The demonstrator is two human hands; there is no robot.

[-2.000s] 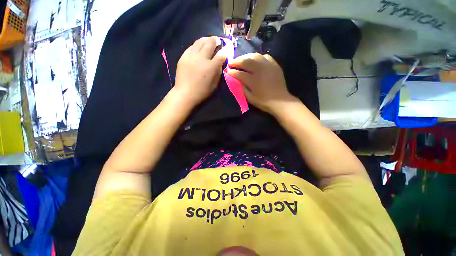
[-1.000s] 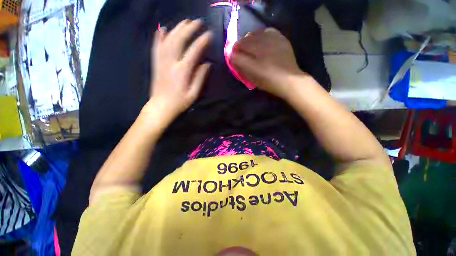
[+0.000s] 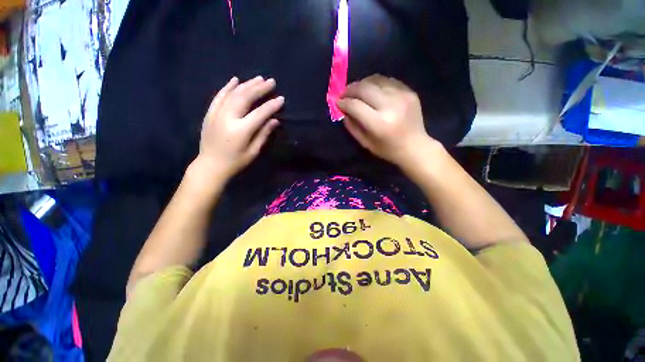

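Note:
The black garment panel (image 3: 297, 49) covers the table in front of me and hangs over my lap. A bright pink strip (image 3: 339, 67) lies on it, running from the top edge of the view down to my right hand; its upper part looks white under the lamp. My right hand (image 3: 382, 117) holds the strip's lower end between thumb and fingers. My left hand (image 3: 240, 124) lies on the panel to the left, fingers apart, holding nothing. A thin pink line (image 3: 231, 15) shows at the upper left of the panel. The needle area is out of view.
A worn white-patched board (image 3: 60, 78) and a yellow box (image 3: 10, 141) are at the left. Blue cloth (image 3: 71, 254) hangs below them. At the right are a pale table edge (image 3: 502, 99), a blue container (image 3: 580, 92) with white sheets, and a red plastic container (image 3: 612, 187).
The view has tilted down, so the machine head has mostly left it. My left hand has let go near the needle and moved left and down. My right hand has moved down, still on the strip.

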